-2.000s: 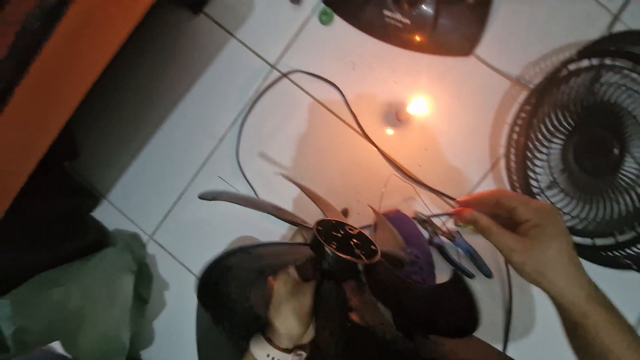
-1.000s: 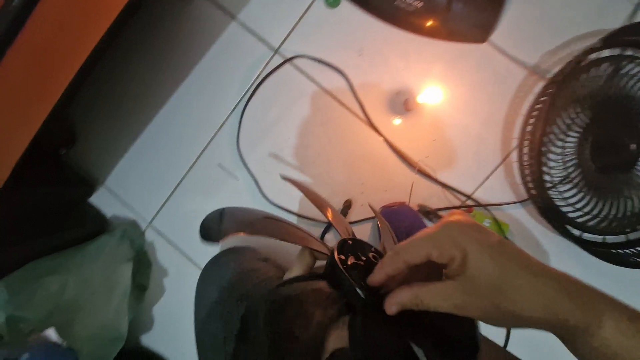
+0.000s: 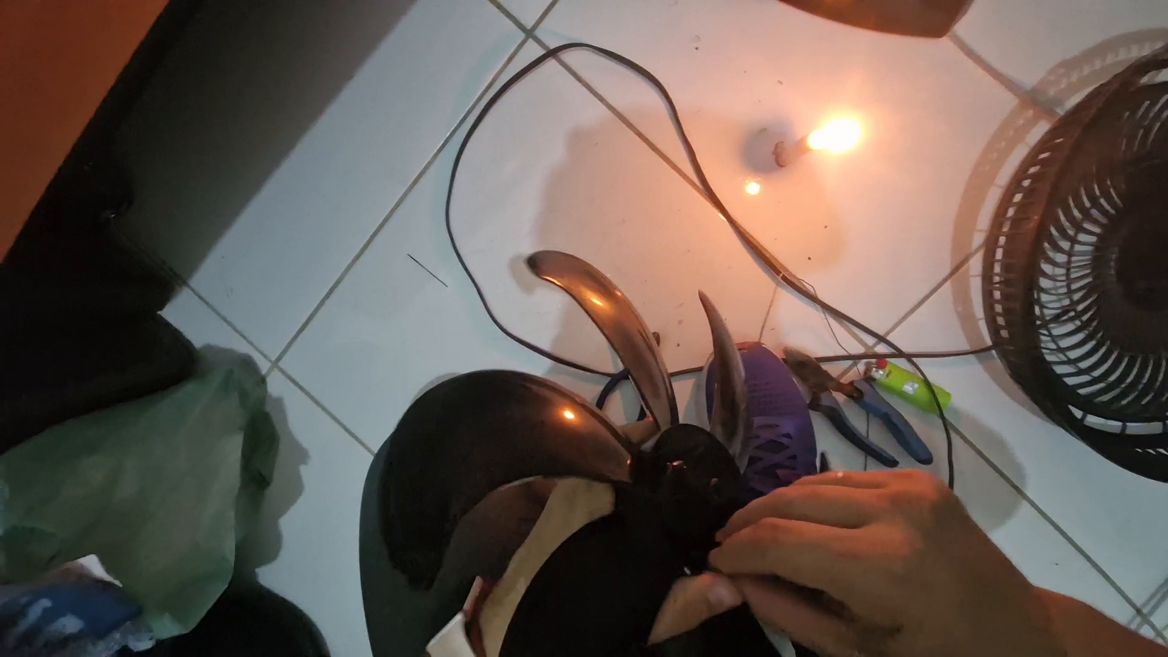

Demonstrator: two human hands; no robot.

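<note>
A black plastic fan blade assembly (image 3: 511, 420) fills the lower middle, its curved blades spread around a round hub. My right hand (image 3: 849, 547) is at the right side of the hub, fingers bent against it; its fingertips are partly hidden. My left hand (image 3: 557, 529) lies behind the blades and shows only in part, so its grip cannot be made out. Just right of the upright blades is a purple plastic object (image 3: 776, 415). Beside it on the tiles lie pliers with blue handles (image 3: 858, 411) and a green lighter (image 3: 912, 383).
A lit candle (image 3: 798, 149) stands on the tiled floor. A black fan grille (image 3: 1031, 274) is at the right, and a dark cable (image 3: 675, 114) loops across the tiles. A green plastic bag (image 3: 137, 484) lies at lower left. A dark base (image 3: 894, 14) is at the top edge.
My right hand has moved from near the pliers, left to the hub. The fan blades have turned or tilted. The green lighter, hidden two seconds ago, now shows fully.
</note>
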